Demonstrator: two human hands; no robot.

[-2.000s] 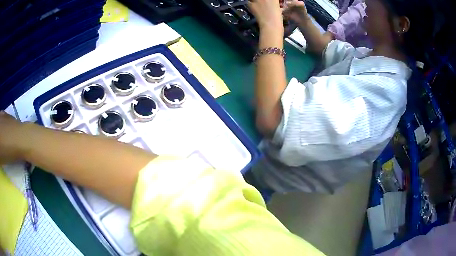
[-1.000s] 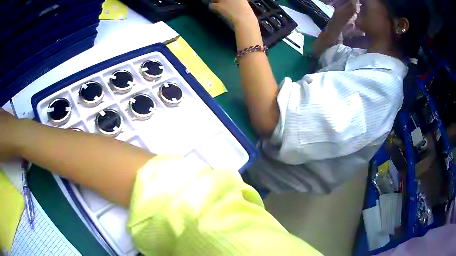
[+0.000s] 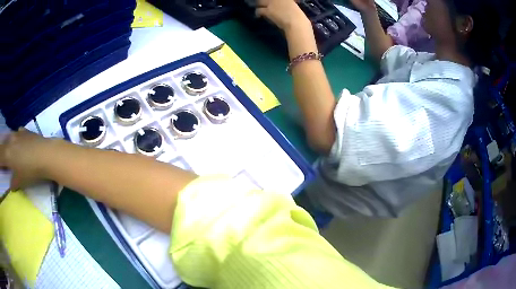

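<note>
My right arm in a yellow-green sleeve reaches across the white watch tray (image 3: pixel 266 163) to the left edge of the view. My right hand (image 3: pixel 24 155) is there, blurred and partly cut off; whether it holds anything cannot be told. My left hand is not made out. The blue-framed tray holds several round watch heads, such as one at its near-left corner (image 3: pixel 92 130) and one at the upper right (image 3: pixel 195 82). They have black faces, metal rims and small white tabs. My forearm hides part of the tray.
A purple pen (image 3: pixel 59 232) lies on a gridded record sheet (image 3: pixel 71 265) beside yellow paper (image 3: pixel 25 234). Dark blue stacked trays (image 3: pixel 62 51) stand at the upper left. A person in a white striped shirt (image 3: pixel 396 130) sits at right, arm over dark trays (image 3: pixel 328 25) on the green mat.
The view has shifted, so the tray and papers sit farther right and more of my right hand shows. The neighbouring person's hands have moved over the dark trays.
</note>
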